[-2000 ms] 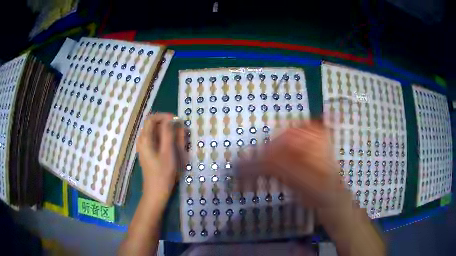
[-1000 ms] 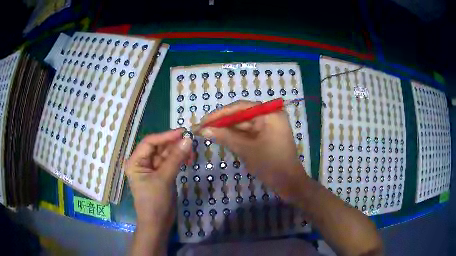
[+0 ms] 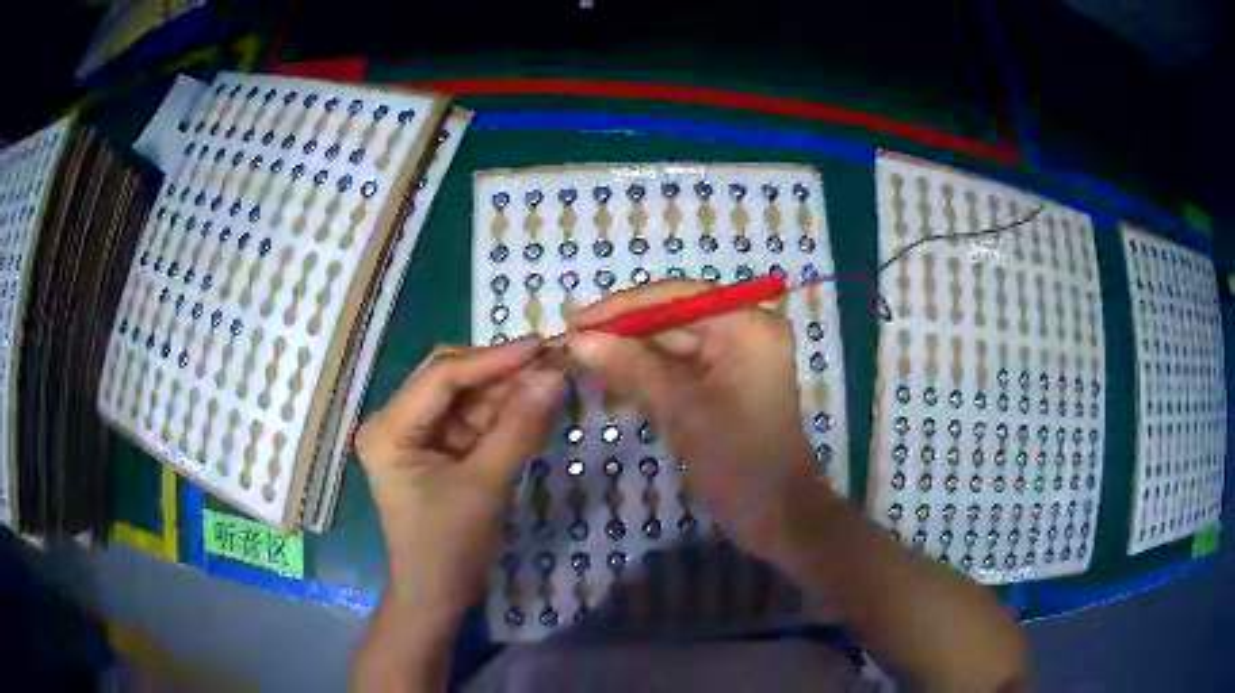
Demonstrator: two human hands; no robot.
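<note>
My right hand (image 3: 704,386) holds the red test probe (image 3: 684,310), its tip pointing left at my left fingertips. My left hand (image 3: 461,440) pinches a small dark part (image 3: 553,347), probably a speaker driver; the fingers mostly hide it. Both hands meet over the white tray board (image 3: 489,393) in front of me. The board shows rows of dark round parts with bright centres and some tan slots; my hands cover its middle. A thin probe lead (image 3: 935,240) runs from the probe's rear end over the part-filled board (image 3: 989,345) on the right.
Stacked tray boards (image 3: 75,339) stand at the far left, with a tilted board stack (image 3: 271,271) beside them. Another board (image 3: 1176,386) lies at the far right. A green area label (image 3: 253,543) sits at the front left. Red tape (image 3: 677,100) and blue tape (image 3: 596,125) cross the bench behind.
Two seconds ago my hands were apart and my right hand was blurred. They have come together at the small part. Since one second ago they have shifted slightly right, and the lead has moved.
</note>
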